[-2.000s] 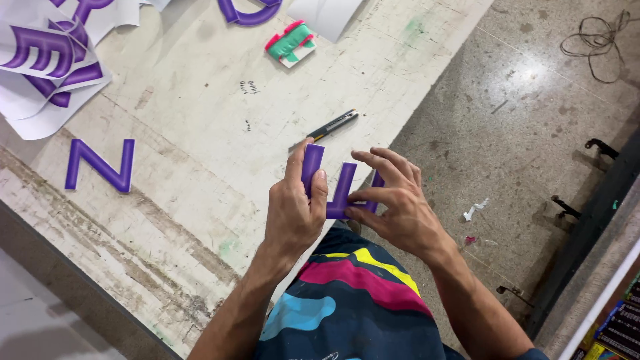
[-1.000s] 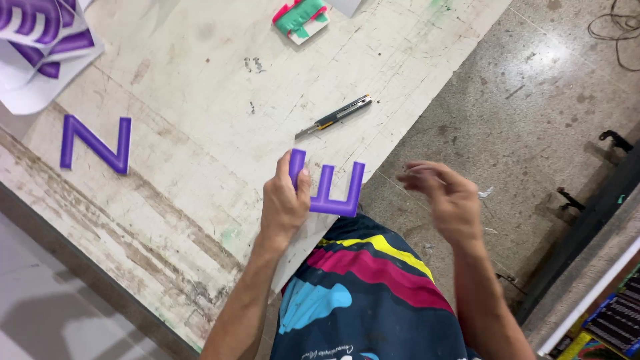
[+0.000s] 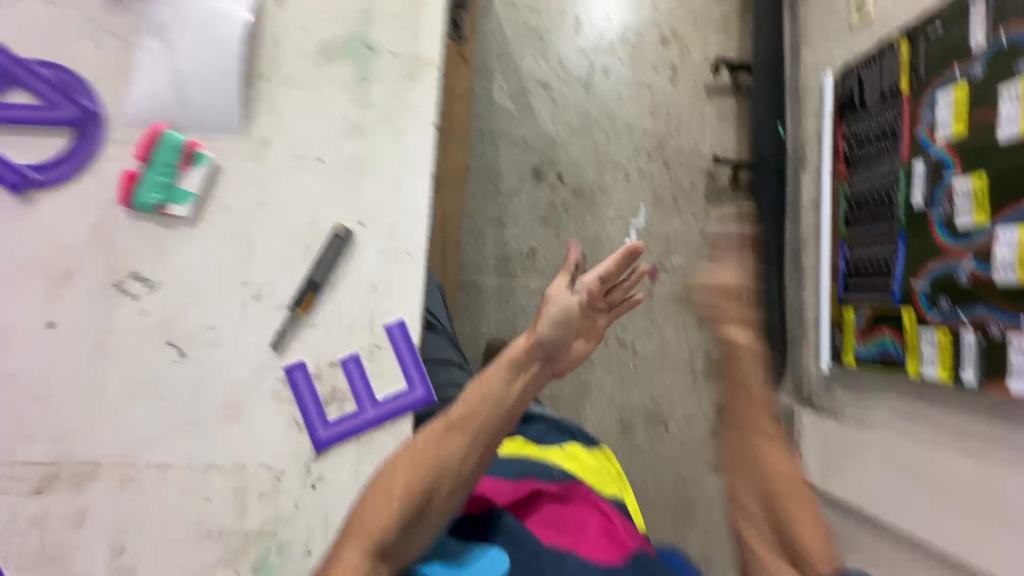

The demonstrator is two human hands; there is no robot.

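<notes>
My left hand (image 3: 588, 308) is held over the floor beside the table, fingers apart, with nothing in it. To its right my right hand (image 3: 724, 268) is strongly blurred, so its fingers cannot be made out. A purple letter E cutout (image 3: 364, 414) lies on the worktable near its edge, touched by neither hand. Just above the letter rests a utility knife (image 3: 314, 280) with its blade out. Further up the table sits a small green, red and white bundle (image 3: 168, 172).
Purple curved cutouts (image 3: 52, 116) and a white sheet (image 3: 192, 64) lie at the table's upper left. The worktable (image 3: 352, 144) ends beside the concrete floor (image 3: 536, 160), where white scraps lie. A colourful printed panel (image 3: 920, 192) stands at right.
My left hand has let go of the letter E, which now lies on the table, and has moved right off the table. The view has swung strongly to the right.
</notes>
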